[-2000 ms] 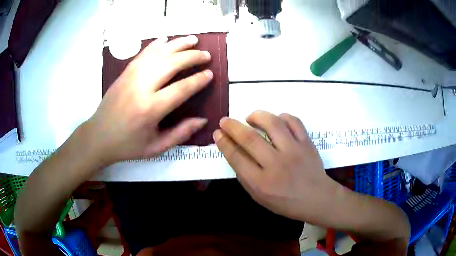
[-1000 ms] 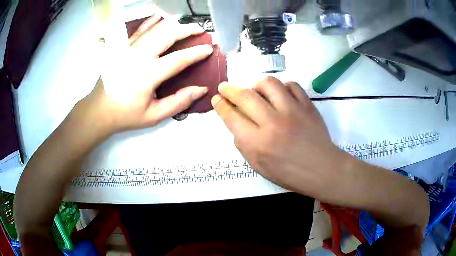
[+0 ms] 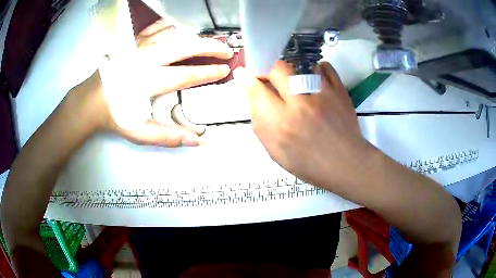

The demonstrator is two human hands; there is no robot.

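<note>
The maroon patch pocket piece (image 3: 211,87) lies under the machine, mostly hidden by my hands and the machine head. My left hand (image 3: 157,81) is spread flat, its fingers on the cloth and its thumb on the white table; glare washes out much of it. My right hand (image 3: 307,119) is bent, with its fingertips near the front right edge of the cloth, partly behind a tension dial (image 3: 304,83). Whether it pinches the cloth cannot be seen. The presser foot (image 3: 235,40) shows small above the fingertips; the blurred white machine head (image 3: 266,32) covers the needle area.
A green handle (image 3: 371,88) lies right of my right hand, partly covered. A second dial (image 3: 394,58) and a dark panel (image 3: 462,68) are at upper right. Maroon pieces (image 3: 32,49) lie far left. A printed ruler (image 3: 179,194) runs along the front edge. Baskets (image 3: 62,244) and stools stand below.
The pocket piece has moved away from me, under the machine head, and less of it shows. Both hands have moved forward with it. The machine head and dials have come into view.
</note>
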